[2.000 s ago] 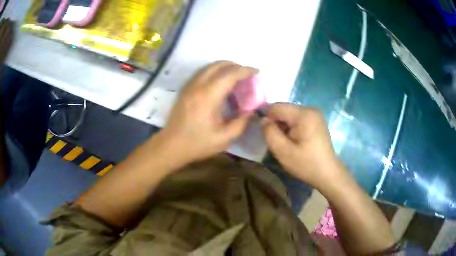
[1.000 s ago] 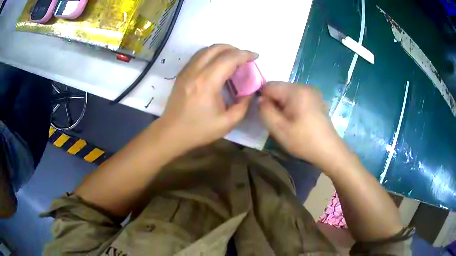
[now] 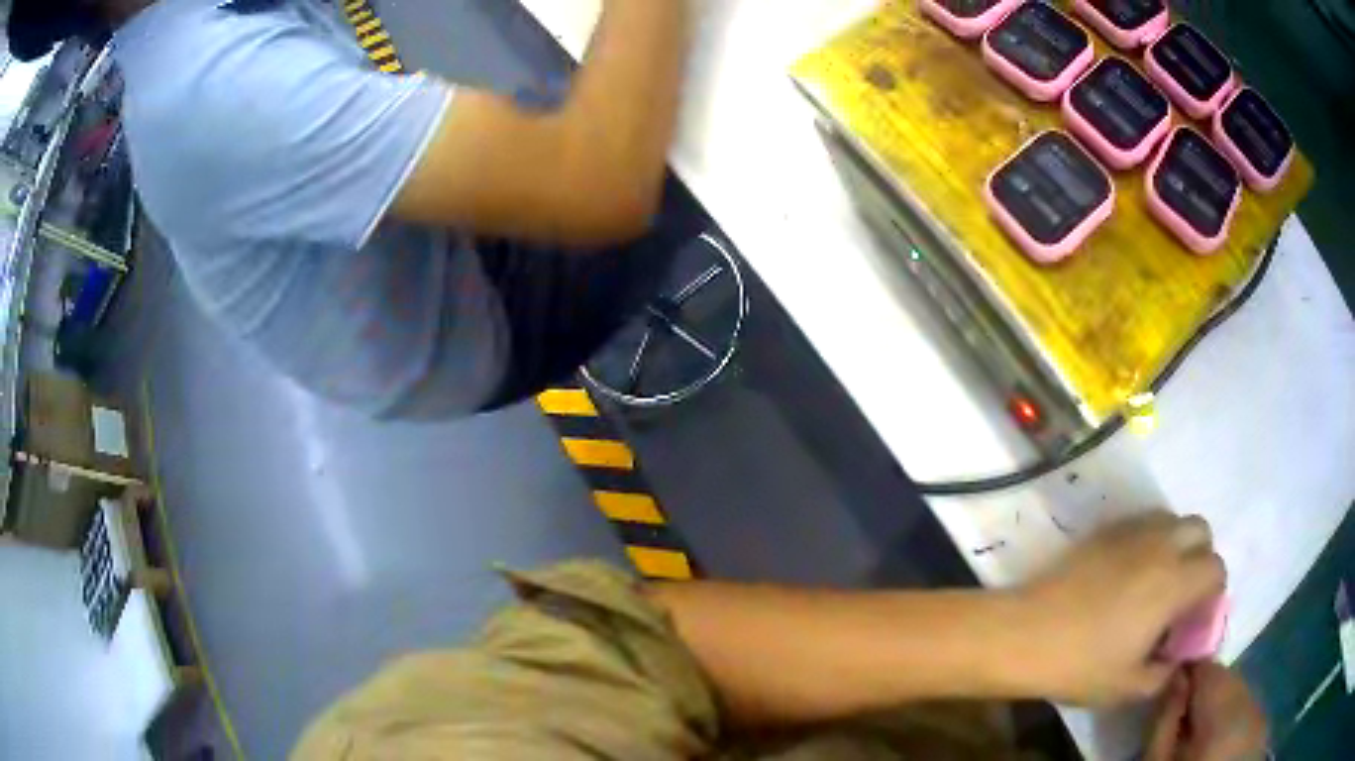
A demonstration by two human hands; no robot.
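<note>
A pink watch case [image 3: 1198, 630] is held at the lower right, over the white bench's front edge. My left hand [image 3: 1118, 607] grips it, with the fingers covering most of it. My right hand [image 3: 1211, 717] is just below, partly cut off by the bottom edge. Its fingertips are closed together close against the lower side of the case. Whether they pinch a small part is hidden.
A metal box with a shiny yellow top [image 3: 951, 112] holds several pink units with black screens [image 3: 1051, 193]. A black cable [image 3: 999, 483] runs along its front. Black scraps lie on the white bench [image 3: 1323, 431]. A seated person [image 3: 357, 223] is at left, near a metal ring [image 3: 664, 315].
The view has swung left, so the seated person and the full yellow-topped box show. The case and my hands now appear at the lower right. My left hand still holds the case.
</note>
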